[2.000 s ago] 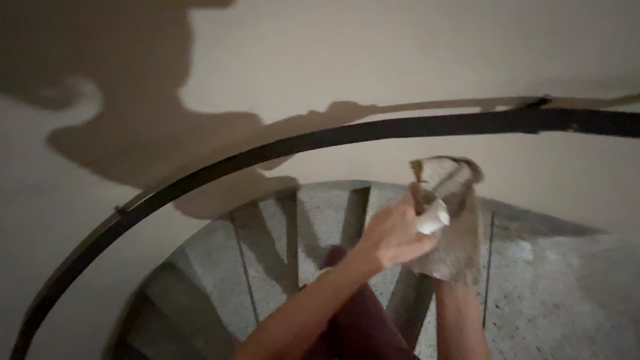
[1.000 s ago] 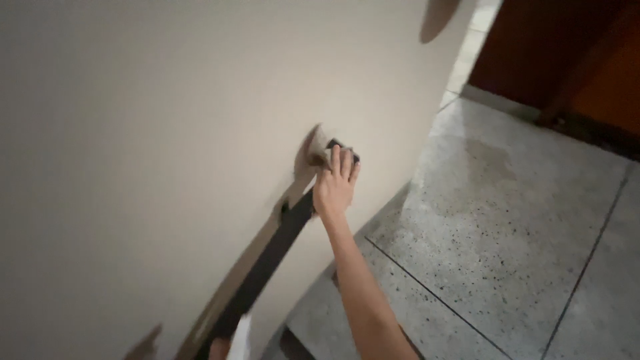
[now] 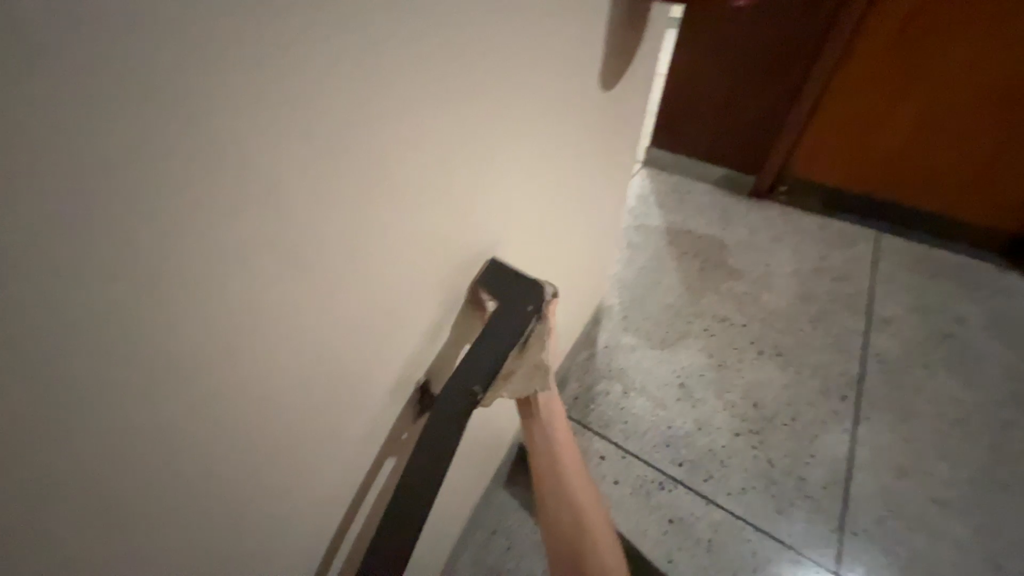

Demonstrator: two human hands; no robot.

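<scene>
A dark, flat handrail rises from the bottom of the view and ends in a short bend at the wall. My right hand is at the rail's underside and right edge near that end, holding a pale, stained cloth against it. The rail and the cloth cover most of its fingers. A little of the cloth or hand shows left of the rail, just under the bend. My left hand is out of view.
A beige wall fills the left, with a dark rail bracket on it. Speckled grey floor slabs lie to the right. A brown wooden door stands at the upper right, and a dark step edge shows low down.
My right hand has moved from on top of the rail's end to its underside with the cloth. My left hand, partly seen at the lower left before, has left view.
</scene>
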